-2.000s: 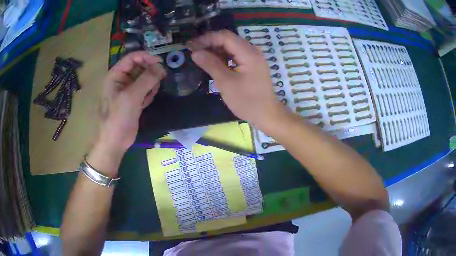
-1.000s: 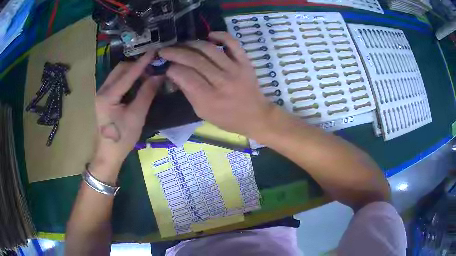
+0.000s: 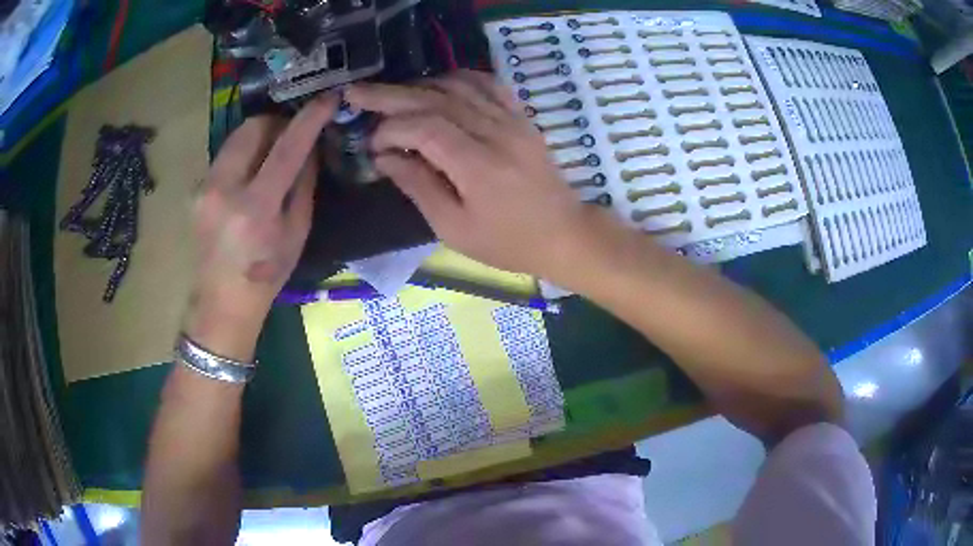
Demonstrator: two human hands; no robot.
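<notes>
The dark bench press (image 3: pixel 309 64) stands at the top, left of centre, with a metal bracket at its front. A round fixture (image 3: pixel 357 149) shows partly below it, between the hands. My left hand (image 3: pixel 251 197) is at the fixture's left side, fingertips raised to its top. My right hand (image 3: pixel 469 155) reaches over it from the right, with thumb and fingers curled at the fixture. The fingertips of both hands nearly meet there. Any small part between them is hidden.
Dark loose parts (image 3: pixel 115 203) lie heaped on a cardboard sheet (image 3: pixel 160 309) at left. A white slotted tray (image 3: pixel 662 128) and a second tray (image 3: pixel 843 160) lie at right. Yellow and white paperwork (image 3: pixel 437 395) with a purple pen (image 3: pixel 320 294) lies in front. Stacked boards (image 3: pixel 32 395) stand far left.
Both hands were apart on either side of the fixture two seconds ago. They have come together over it and stay there. The view has shifted slightly.
</notes>
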